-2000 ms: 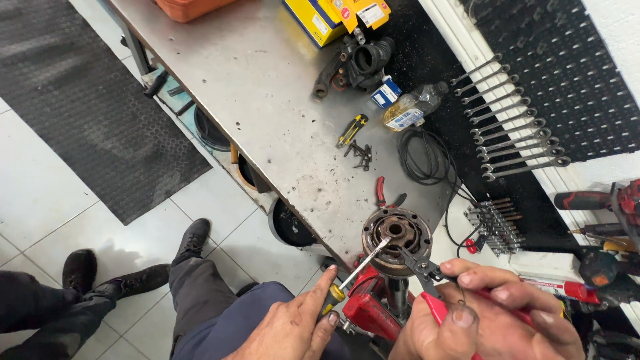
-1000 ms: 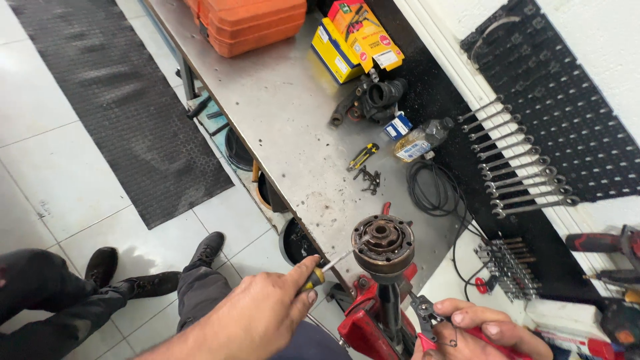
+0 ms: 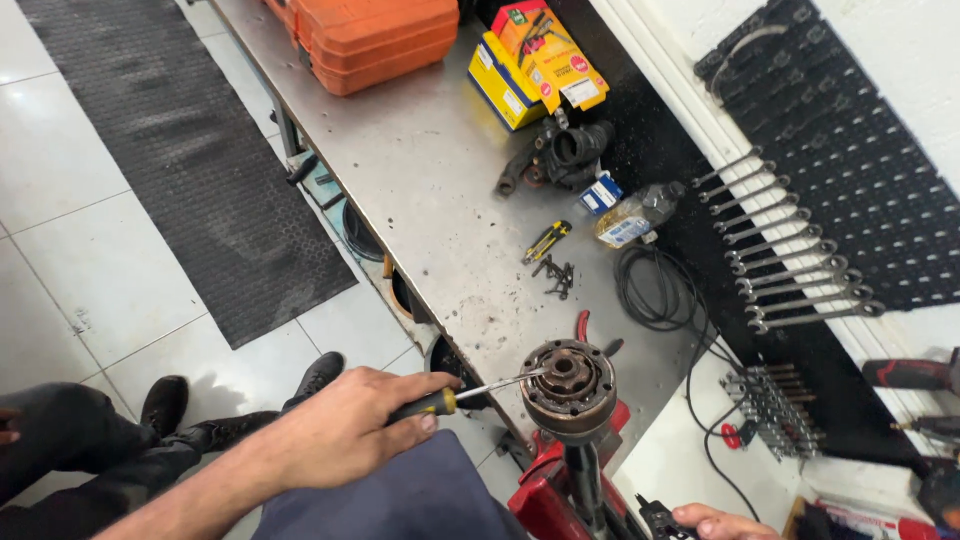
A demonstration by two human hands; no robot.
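A greasy CV joint (image 3: 568, 386) faces up on its shaft (image 3: 584, 476), which a red bench vise (image 3: 546, 491) holds at the bench corner. My left hand (image 3: 360, 420) grips a screwdriver (image 3: 427, 405) with a black and yellow handle; its blade reaches the joint's face, the tip near the centre ring. My right hand (image 3: 720, 521), partly cut off by the lower frame edge, holds black-jawed pliers (image 3: 660, 517) below and right of the joint, apart from it. Red-handled pliers (image 3: 583, 326) lie behind the joint, partly hidden.
On the steel bench (image 3: 420, 202) are an orange case (image 3: 375, 37), yellow boxes (image 3: 510, 90), black hoses (image 3: 570, 150), a bottle (image 3: 637, 214), a utility knife (image 3: 547, 241), bolts (image 3: 555, 276) and coiled cable (image 3: 652, 292). Wrenches (image 3: 810, 289) line the wall. A person's legs (image 3: 97, 442) stand at left.
My right hand with the pliers has moved away from the joint, down toward the lower frame edge. The screwdriver's tip, beside the joint's rim one second ago, is now over its face.
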